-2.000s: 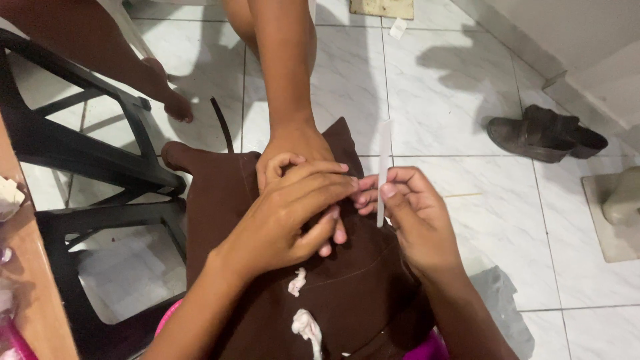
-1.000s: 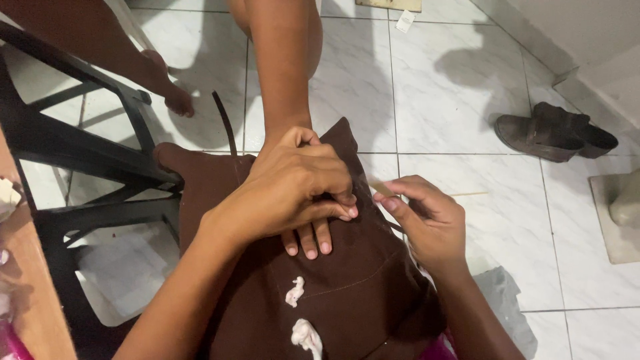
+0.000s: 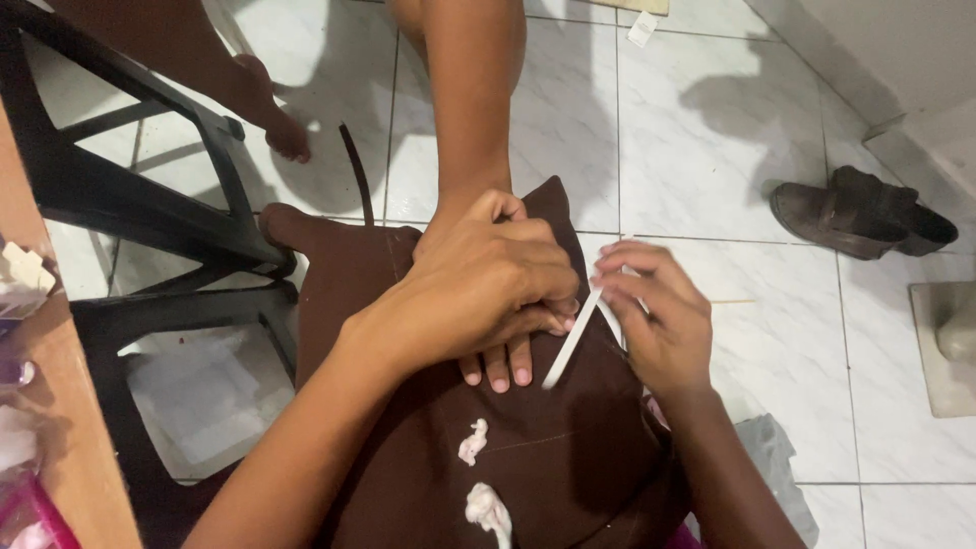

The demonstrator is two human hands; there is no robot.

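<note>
My left hand is closed over another person's hand, which lies palm down on a brown cloth across my lap. It grips a finger of that hand near its pink-looking nail; three other fingertips show below. My right hand pinches the upper end of a thin white nail file between thumb and fingers. The file slants down to the left, just right of the gripped finger; whether they touch cannot be told. Two crumpled white wads, a small one and a larger one, lie on the cloth.
Black plastic stools stand at the left, beside a wooden table edge with small items on it. The other person's bare foot is on the tiled floor. Dark shoes and a grey plastic piece lie at the right.
The file stood upright in my right hand two seconds ago; now it slants down to the left. My left hand has closed further over the other person's hand.
</note>
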